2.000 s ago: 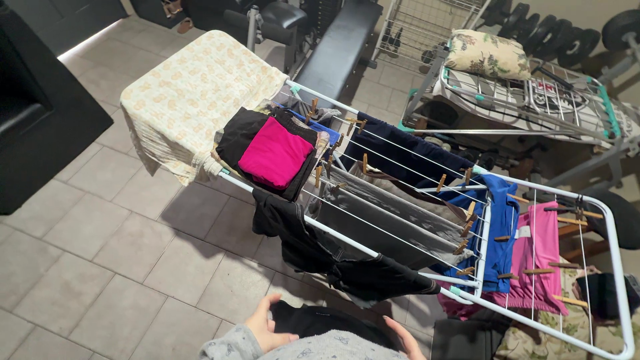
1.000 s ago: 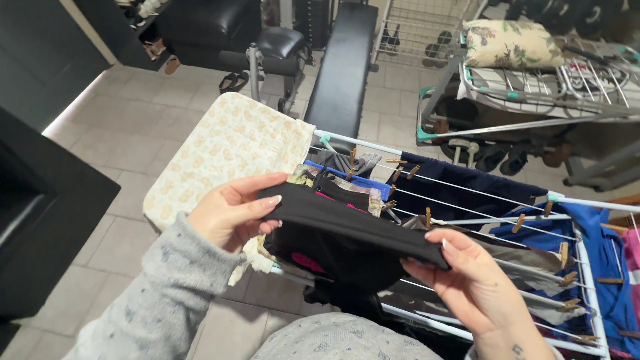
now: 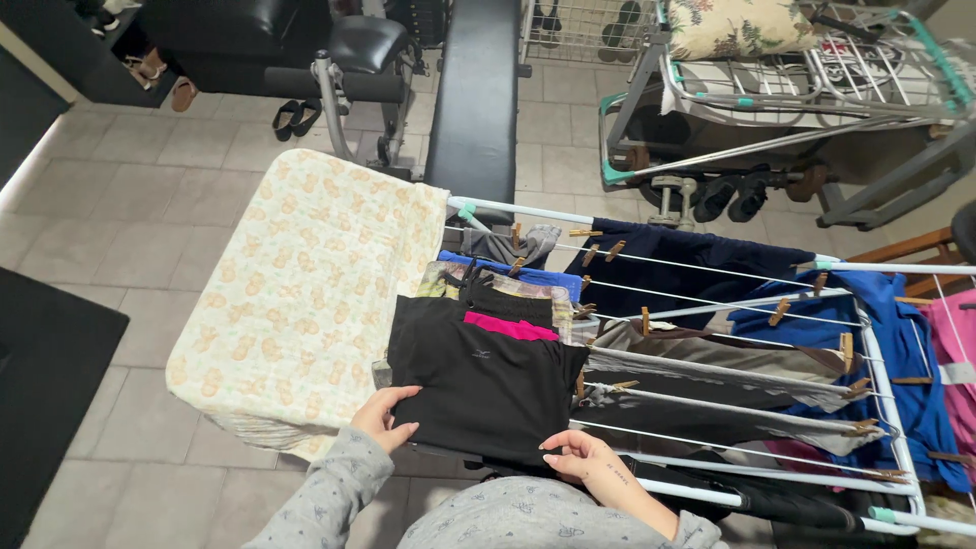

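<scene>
A folded black garment [image 3: 484, 389] lies flat over a pile of folded clothes on the drying rack [image 3: 526, 207]. At its lower left edge my left hand [image 3: 385, 419] pinches the cloth between thumb and fingers. My right hand [image 3: 583, 461] is at the lower right corner, thumb and forefinger on the fabric. Beyond the garment show a bright pink folded piece [image 3: 512, 326], a black piece with a gathered waistband [image 3: 507, 303] and a blue cloth [image 3: 560, 284]. A cream patterned cloth [image 3: 305, 282] covers the rack's left end.
Wooden clothespins [image 3: 778, 311] hold navy fabric [image 3: 686, 255], grey garments and blue clothing [image 3: 900, 366] on the rack's right part. A black padded bench [image 3: 473, 114] stands behind. A folded metal rack with a patterned cushion [image 3: 736, 29] is at upper right; black slippers [image 3: 296, 118] lie on the tiled floor.
The black garment, held up and stretched between both hands one second ago, now lies on the pile. Two seconds ago both hands were low, near my body, with black cloth between them.
</scene>
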